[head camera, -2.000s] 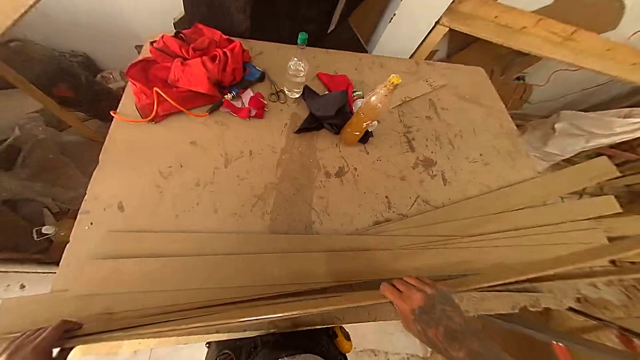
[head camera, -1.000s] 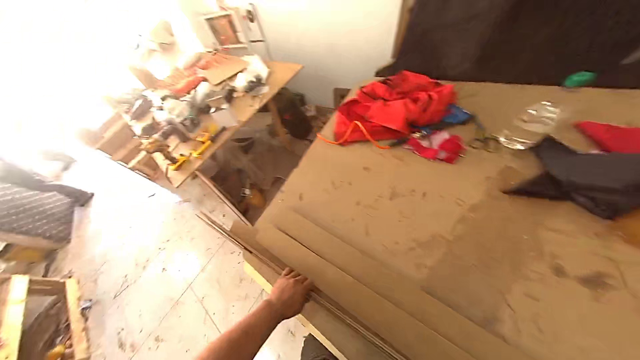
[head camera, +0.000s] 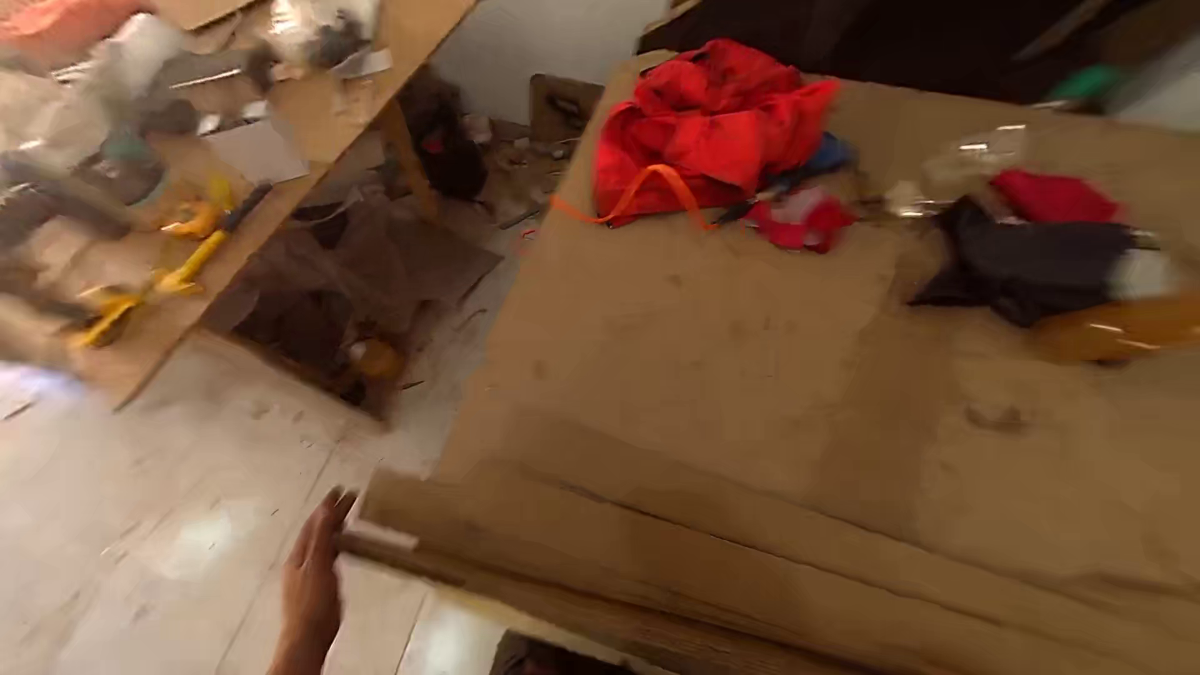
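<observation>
My left hand is at the left ends of several long thin boards, its fingers upright and against or very near those ends. The boards lie stacked and overlapping along the near edge of a brown work table. My right hand is out of the frame. Red cloth with an orange cord lies bunched near the table's far left corner, a smaller red and white cloth beside it. Dark cloth and an amber bottle lie farther right, blurred.
At upper left a second wooden table bears cluttered tools, among them a yellow tool. Debris and a dark open box stand on the tiled floor between the two tables. A clear plastic bottle is at the back right.
The view has swung left since the first frame. My left hand, which lay over the boards a second ago, is now at their left ends. My right hand has left the view.
</observation>
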